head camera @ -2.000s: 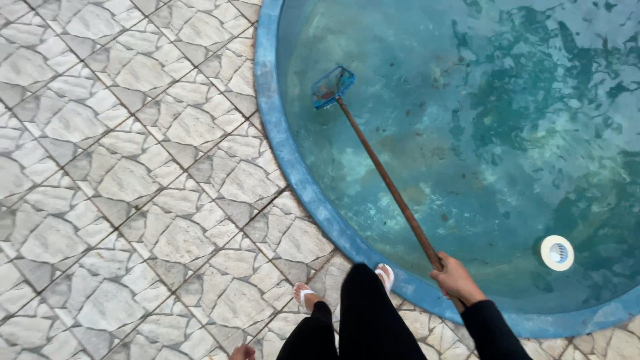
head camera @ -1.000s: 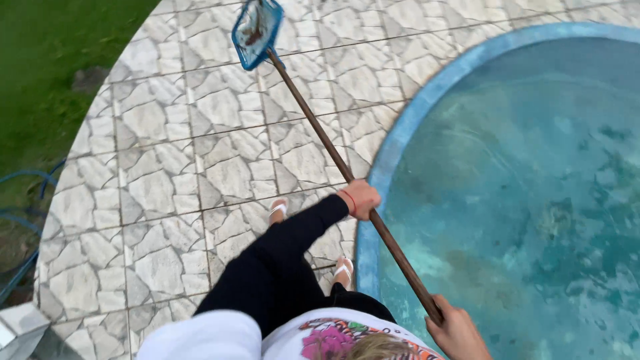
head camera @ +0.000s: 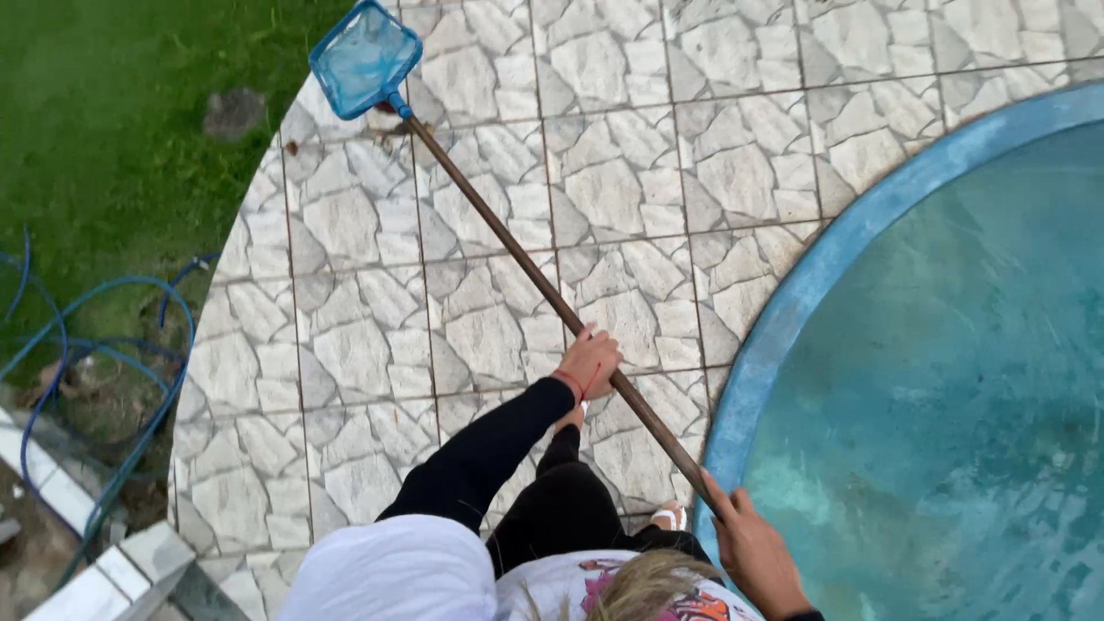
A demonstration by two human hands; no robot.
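Both my hands hold the wooden pole [head camera: 509, 241] of a pool skimmer net. My left hand [head camera: 591, 362], with a thin red string at the wrist, is closed around the middle of the pole. My right hand [head camera: 755, 548] grips the pole's near end beside the pool rim. At the far end, the blue skimmer net [head camera: 366, 60] is above the border of tiles and grass, upper left. Its mesh looks mostly bare. A small dark reddish thing is partly hidden behind the net's neck.
The round pool's blue rim [head camera: 776, 302] curves along the right, with greenish water [head camera: 949, 388] inside. Stone-patterned tiles [head camera: 483, 336] lie underfoot. Grass [head camera: 129, 112], a tangled blue hose [head camera: 185, 319] and a low tiled wall [head camera: 129, 573] are on the left.
The skimmer net was in the pool water, then over the tiles with dark debris in it; now it is by the grass, mostly bare. My left hand has taken hold of the pole. The view has shifted left.
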